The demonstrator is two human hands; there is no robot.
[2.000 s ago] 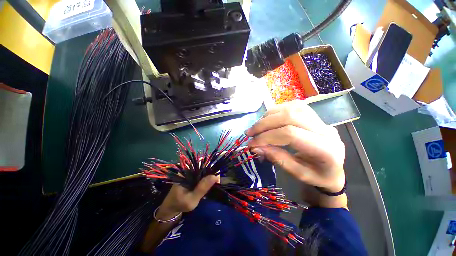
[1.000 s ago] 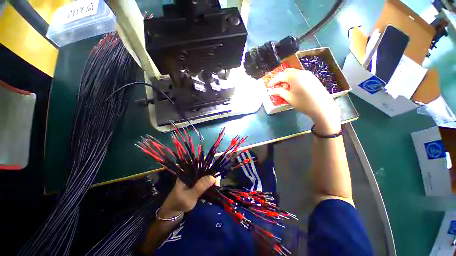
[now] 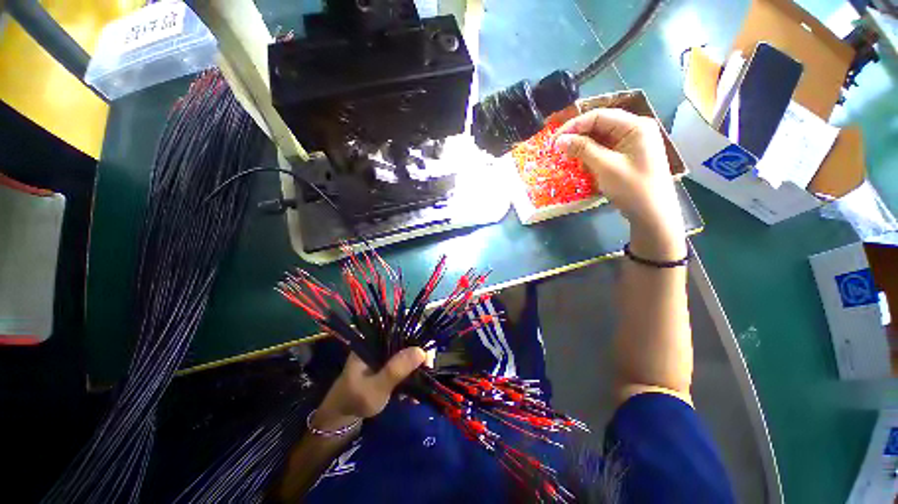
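Observation:
My left hand [image 3: 369,387] is closed around the two-core cable bunch [image 3: 394,330] above my lap; red and black ends fan out, and many ends at the lower right carry red pieces. My right hand [image 3: 615,157] is over the parts box [image 3: 566,209], at the border of the red ferrules [image 3: 546,177]. Its thumb and fingertips are close together; whether a ferrule is between them is too small to tell. The hand hides most of the right compartment.
The crimping machine [image 3: 369,84] stands ahead, with the lit work lamp [image 3: 512,113] beside it. Waiting cables [image 3: 192,217] lie at left, and a single cable loops before the machine. A phone [image 3: 768,98] rests on an open carton [image 3: 753,182] at right. A clear plastic box [image 3: 153,54] is top left.
My right hand has gone from the cable ends to the parts box, reached into the red ferrules, then moved slightly up and right. My left hand still holds the bunch.

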